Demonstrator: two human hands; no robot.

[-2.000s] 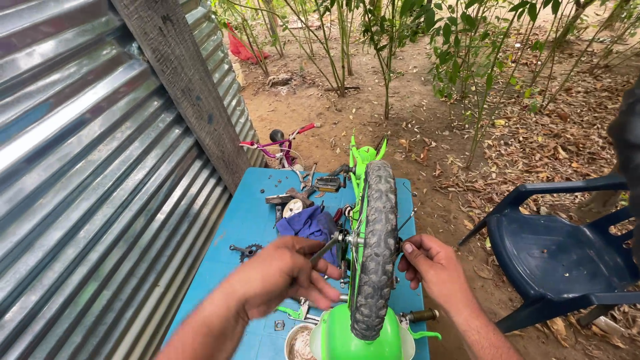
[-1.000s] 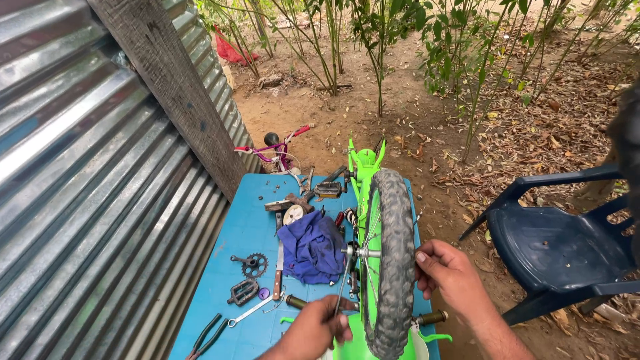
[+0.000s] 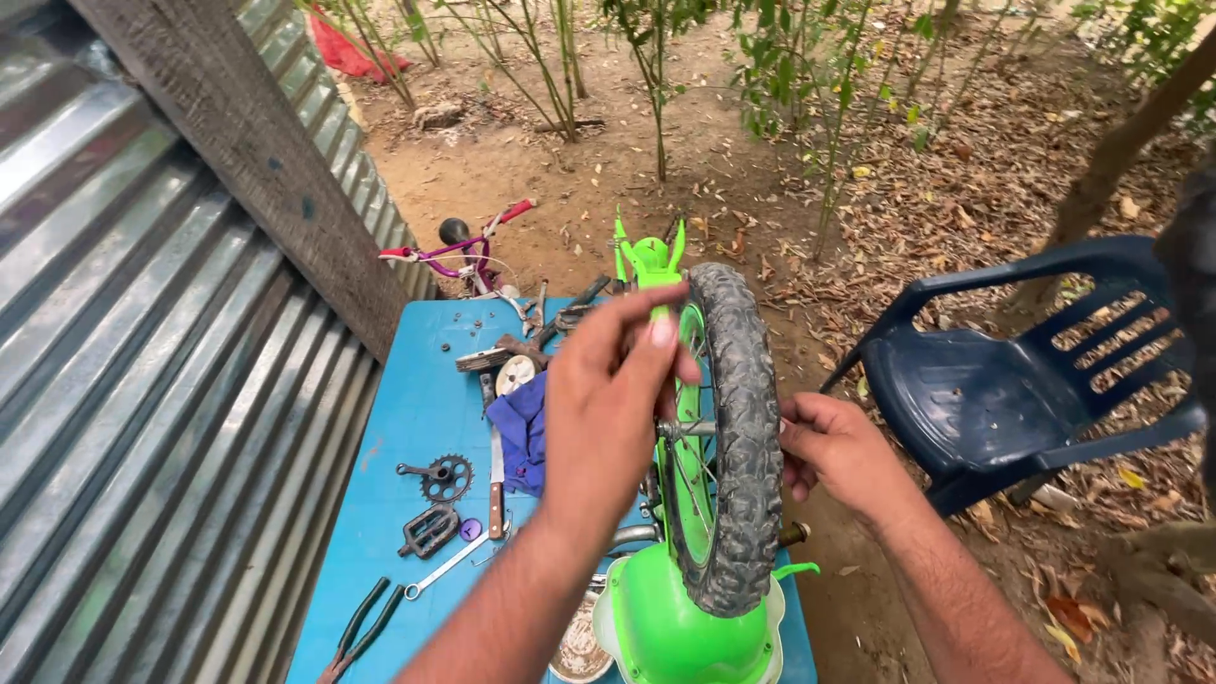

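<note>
A bicycle wheel with a knobby black tyre [image 3: 746, 446] and green rim stands upright over the blue table, beside a green bicycle frame [image 3: 654, 256]. My left hand [image 3: 617, 389] is raised at the wheel's left side, above the hub axle [image 3: 689, 429], fingers bent; whether it holds something small cannot be told. On the right side of the tyre, my right hand [image 3: 831, 451] has thumb and fingers pinched together near axle height. What lies between those fingertips is hidden. A green rounded plastic piece [image 3: 686, 617] sits below the tyre.
On the blue table [image 3: 380, 456] lie a blue cloth [image 3: 521, 437], knife [image 3: 496, 484], crank with chainring [image 3: 446, 477], pedal [image 3: 430, 530], combination wrench [image 3: 446, 565] and pliers [image 3: 359, 632]. A bowl [image 3: 581, 646] is near the front. A plastic chair [image 3: 978, 399] stands right, corrugated metal [image 3: 142, 380] left.
My left hand has risen from low beside the wheel to above the axle. My right hand stays at the tyre's right side. The wheel stands more upright than two seconds ago is not plain.
</note>
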